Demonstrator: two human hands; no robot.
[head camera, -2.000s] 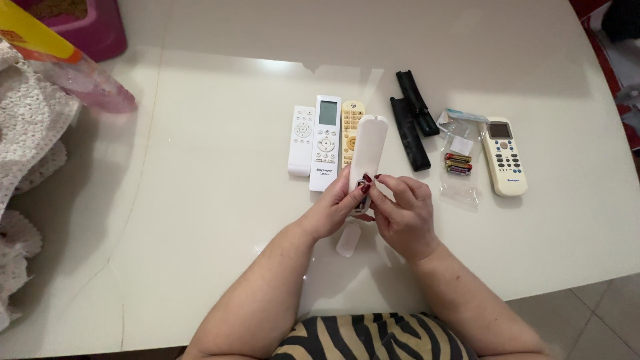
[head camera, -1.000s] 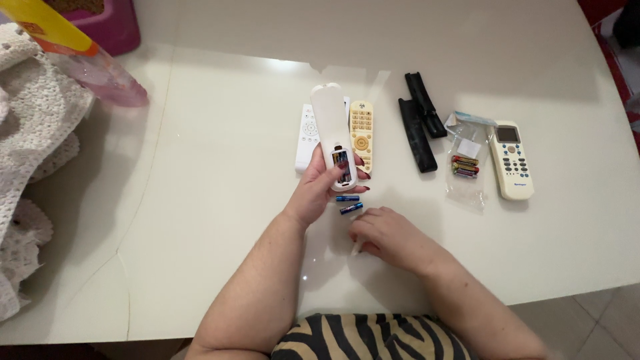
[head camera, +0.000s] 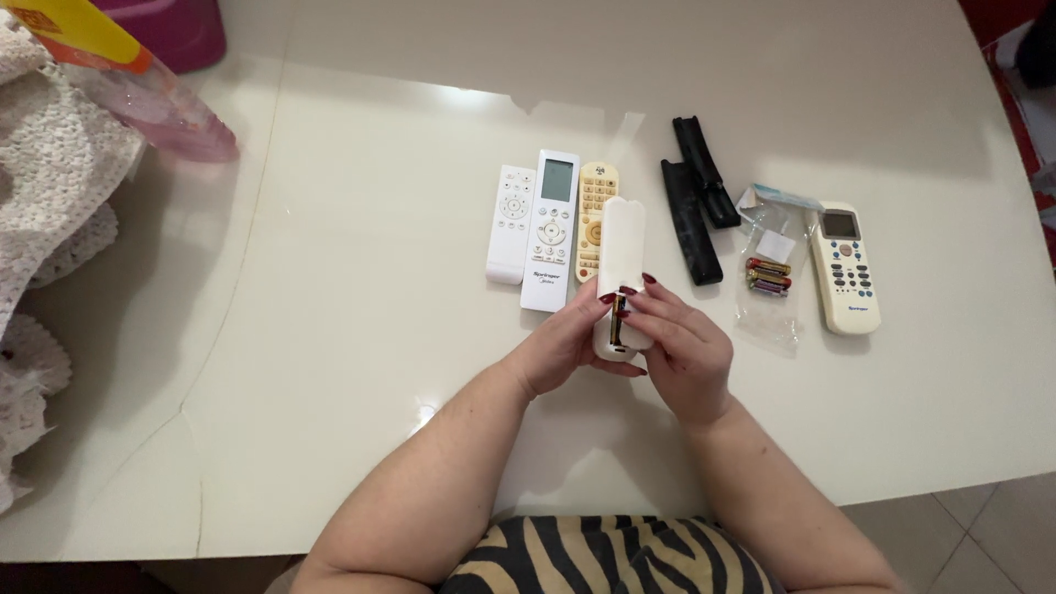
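A white remote control (head camera: 622, 239) is in my left hand (head camera: 561, 342), its back facing up and its far end over a cream remote (head camera: 596, 186) on the table. Dark and gold batteries (head camera: 616, 320) show in its uncovered compartment. My right hand (head camera: 689, 355) has a small white battery cover (head camera: 637, 334) under its fingers, against the right side of that compartment. Left of the cream remote lie a white remote with a screen (head camera: 551, 231) and a smaller white remote (head camera: 512, 219), both face up.
Two black plastic pieces (head camera: 691, 223) lie right of the remotes, beside a clear bag (head camera: 767, 318) holding several batteries (head camera: 767, 276) and another cream remote (head camera: 848, 272). At left are a crocheted white cloth (head camera: 58, 148), a bottle with pink liquid (head camera: 186, 124) and a purple container (head camera: 177, 29).
My right hand has moved from the table up to the held remote, with the cover. The blue batteries seen on the table one second ago no longer show there.
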